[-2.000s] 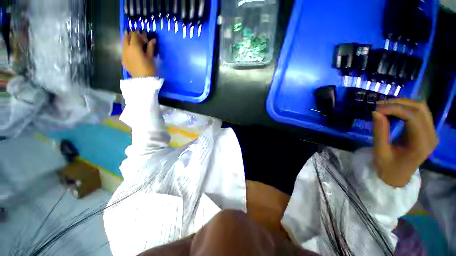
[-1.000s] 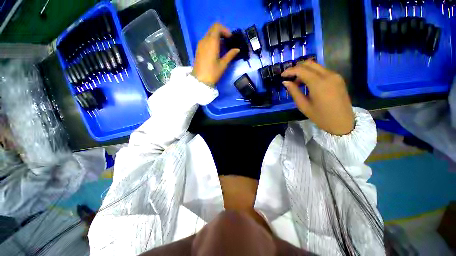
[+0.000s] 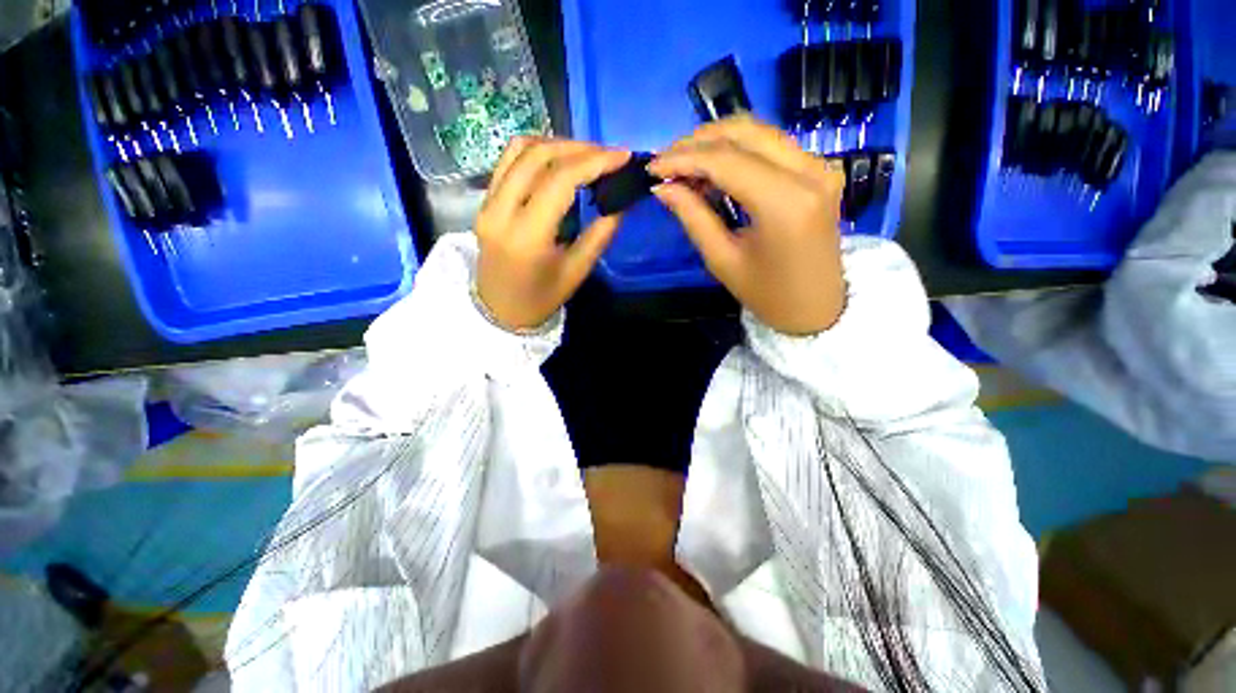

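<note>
My left hand (image 3: 540,230) and my right hand (image 3: 766,217) meet over the front of the middle blue tray (image 3: 637,68). Between their fingertips they hold a small black housing (image 3: 624,184). The fingers cover its ends, so its open side and any board in it are hidden. Another dark part shows under my right fingers; I cannot tell if it is held. A loose black housing (image 3: 720,87) lies in the tray behind my right hand. Rows of black housings with silver rods (image 3: 842,79) lie along the tray's right side.
A clear plastic box (image 3: 447,81) of green boards stands left of the middle tray. A left blue tray (image 3: 271,257) and a right blue tray (image 3: 1037,244) hold rows of black parts with rods. A white sleeve (image 3: 1172,284) of another person shows at far right.
My hands have come together from separate places over the middle tray and now share one black housing. The view has shifted, and the right tray shows more fully.
</note>
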